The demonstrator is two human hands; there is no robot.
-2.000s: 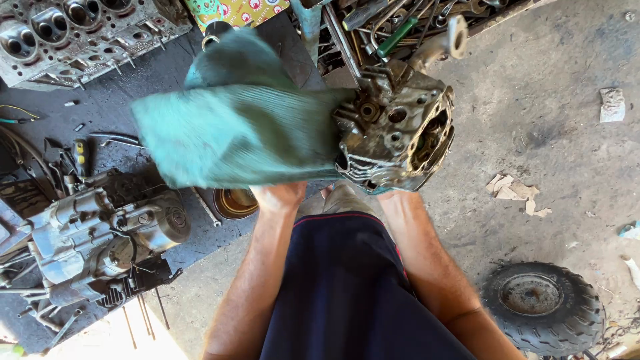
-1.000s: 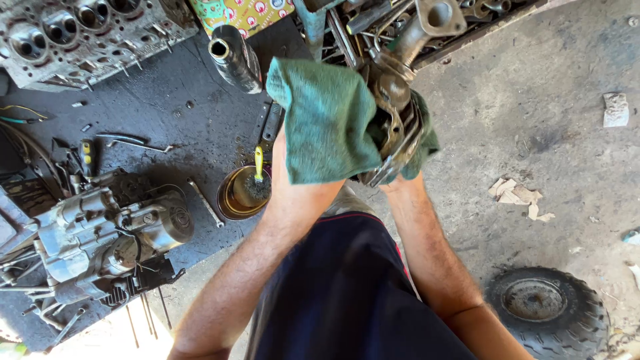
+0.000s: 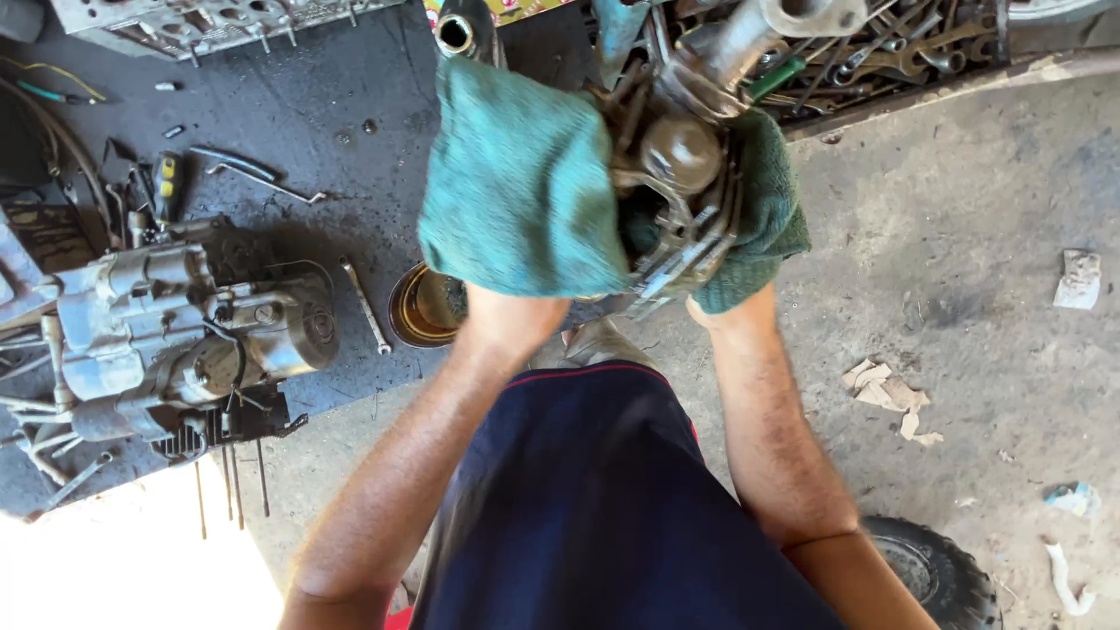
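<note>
A greasy metal engine cylinder head (image 3: 682,157), with a flanged pipe (image 3: 744,39) at its top, is held up between my hands. Green cloth (image 3: 525,184) lies over my left hand (image 3: 516,315) and against the left side of the part; the fingers are hidden beneath it. On the other side, my right hand (image 3: 733,306) holds the part through more of the cloth, with only the wrist and the heel of the hand showing. Fins on the part's lower edge tilt between the two hands.
On the dark bench are an engine (image 3: 175,341), a combination wrench (image 3: 366,306), a round container of liquid (image 3: 420,311), a yellow-handled screwdriver (image 3: 166,184) and a larger cylinder head (image 3: 201,17). Wrenches (image 3: 919,57) fill a tray at upper right. A tire (image 3: 936,569) lies on the floor.
The cylinder head has turned, its flanged pipe now pointing up. The cloth, stretched out to the left of the part two seconds ago, now lies against both sides.
</note>
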